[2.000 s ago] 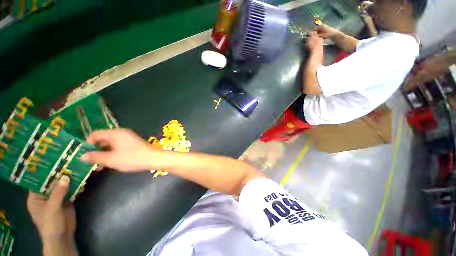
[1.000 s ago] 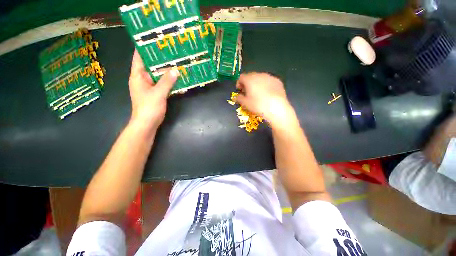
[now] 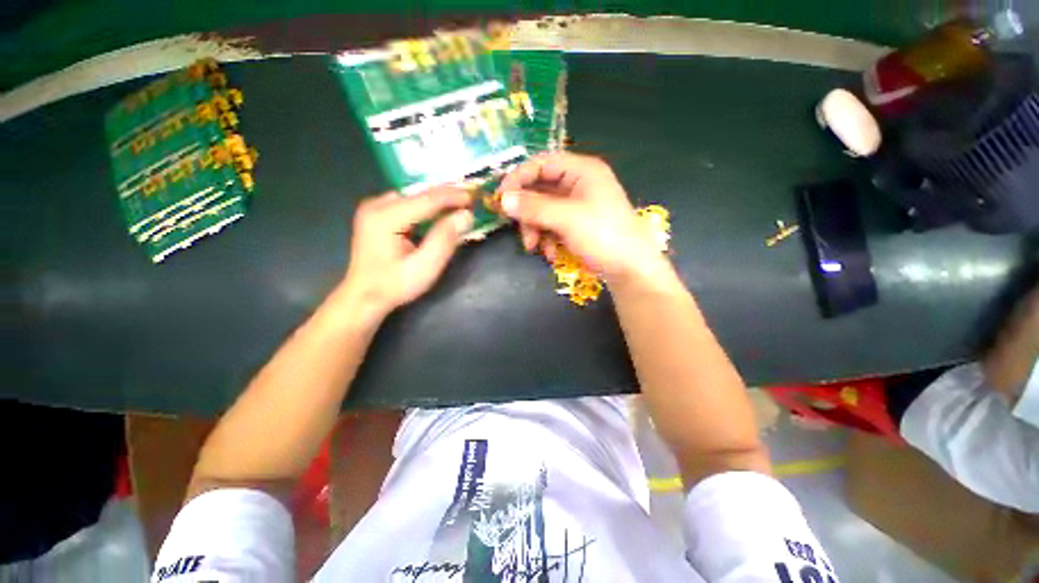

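Note:
A green PCB panel with yellow parts along its rows is tilted in front of me, slightly blurred. My left hand grips its near edge with thumb and fingers. My right hand is at the panel's near right corner, thumb and fingertips pinched on a small yellow part. Whether the part touches the panel is hard to tell. A loose pile of yellow parts lies on the bench just below my right hand, partly hidden by it. A stack of unfilled panels lies behind the held panel, partly covered.
A stack of filled panels lies at left. At right are a stray yellow piece, a black phone, a white oval object, a reddish bottle and a dark ribbed housing. A person's sleeve shows at far right.
The view has swung from the right to the bench ahead. My right hand has moved from the yellow pile to the panel with a yellow part. My left hand has shifted to the panel's near edge.

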